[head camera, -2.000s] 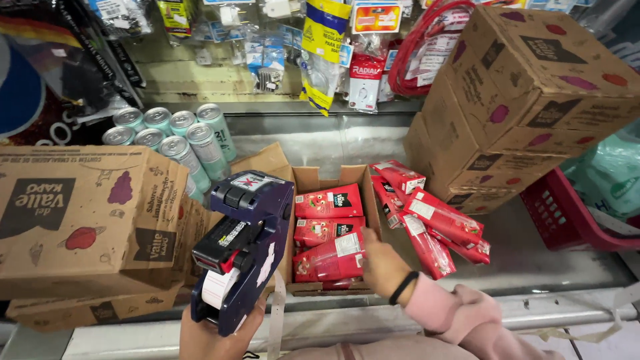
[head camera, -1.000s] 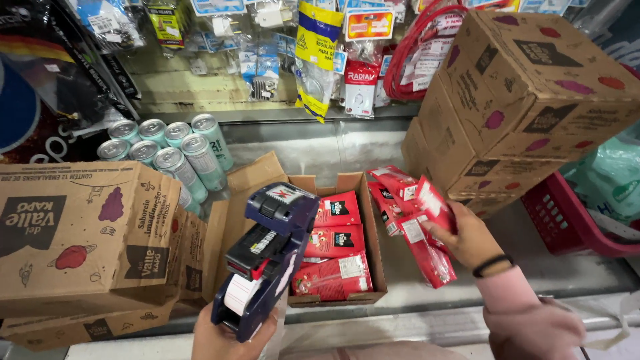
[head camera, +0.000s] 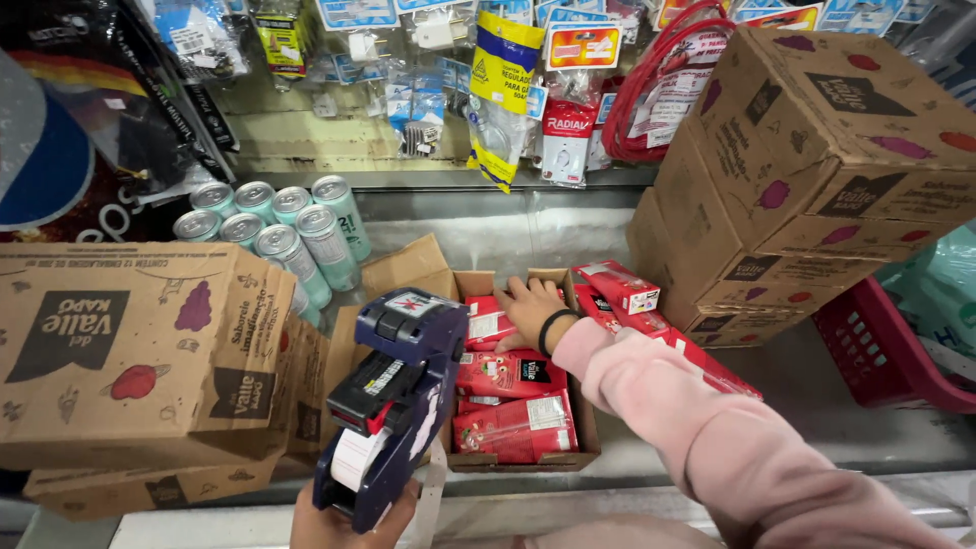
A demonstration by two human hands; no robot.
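Observation:
My left hand [head camera: 358, 511] grips a dark blue handheld price labeler [head camera: 393, 404] from below, with a roll of white labels showing in it. It is held just left of an open cardboard box [head camera: 568, 457] holding red juice cartons [head camera: 515, 427]. My right hand [head camera: 534, 313], with a black band at the wrist, reaches into the far end of that box and rests on a carton [head camera: 484, 320]; its fingers are spread, and whether they grip is not clear. More red cartons [head camera: 621, 286] lie loose in a pile right of the box, partly behind my pink sleeve.
Closed juice boxes [head camera: 114, 343] stand at the left, and more boxes [head camera: 823, 137] are stacked at the right. Behind the left boxes are pale green cans [head camera: 328, 236]. A red plastic basket [head camera: 869, 351] sits far right. Packaged goods [head camera: 503, 84] hang along the back.
My right hand was over the loose cartons at the right with a carton a second ago; it has moved left into the box. The left hand still holds the labeler.

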